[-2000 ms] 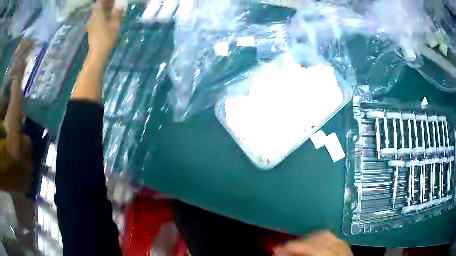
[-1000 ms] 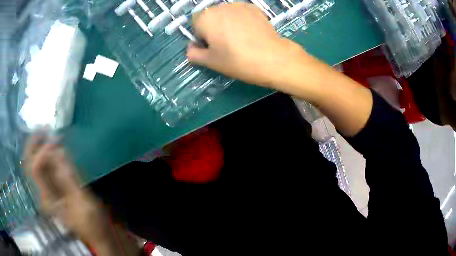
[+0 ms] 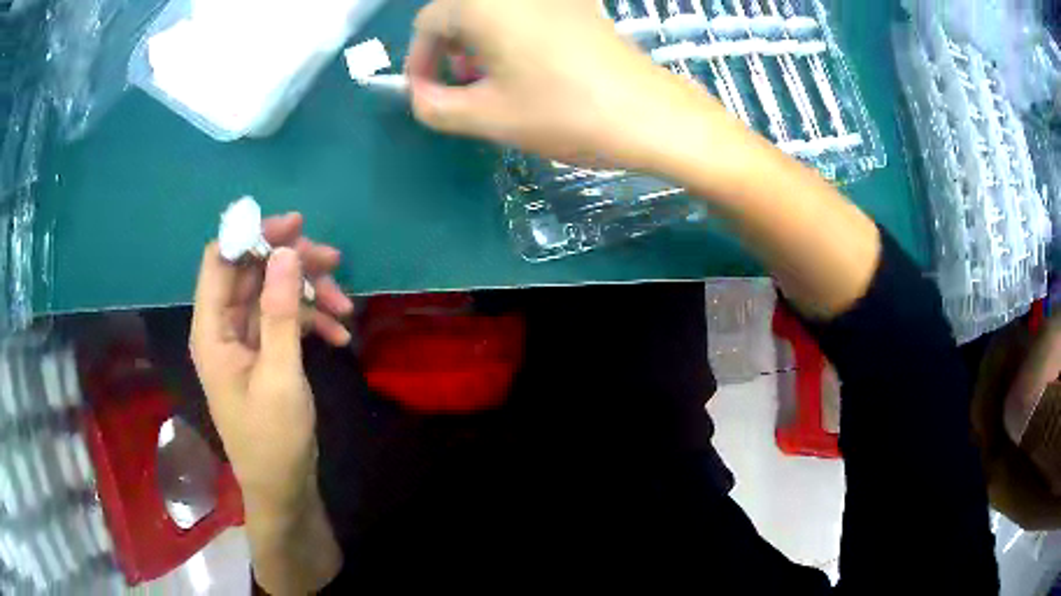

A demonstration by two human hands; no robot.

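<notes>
My left hand [image 3: 268, 314] is over the bench's front edge at left, holding a white piece [image 3: 242, 229] between thumb and fingers, its thick end up; a thin stem seems to show beside the fingers. My right hand [image 3: 512, 76] is at top centre, fingertips pinched on a slim white piece [image 3: 390, 83], blurred, pointing left. A small white square [image 3: 368, 57] lies on the green table just beyond it. The clear blister tray [image 3: 547, 236] lies right of and partly under my right forearm, with rows of white stemmed units [image 3: 762, 93] in it.
A clear tub [image 3: 149, 77] heaped with white pieces stands at upper left. Clear film lies at the far left. Stacked blister trays [image 3: 977, 175] are at the right edge. Red stools [image 3: 151, 466] show below the bench. Part of another person's hand [image 3: 1035, 373] shows at far right.
My right hand has moved from the tray's slots to the left of the tray, with a white piece now visible. My left hand, blurred before, now shows a white piece. The view has shifted.
</notes>
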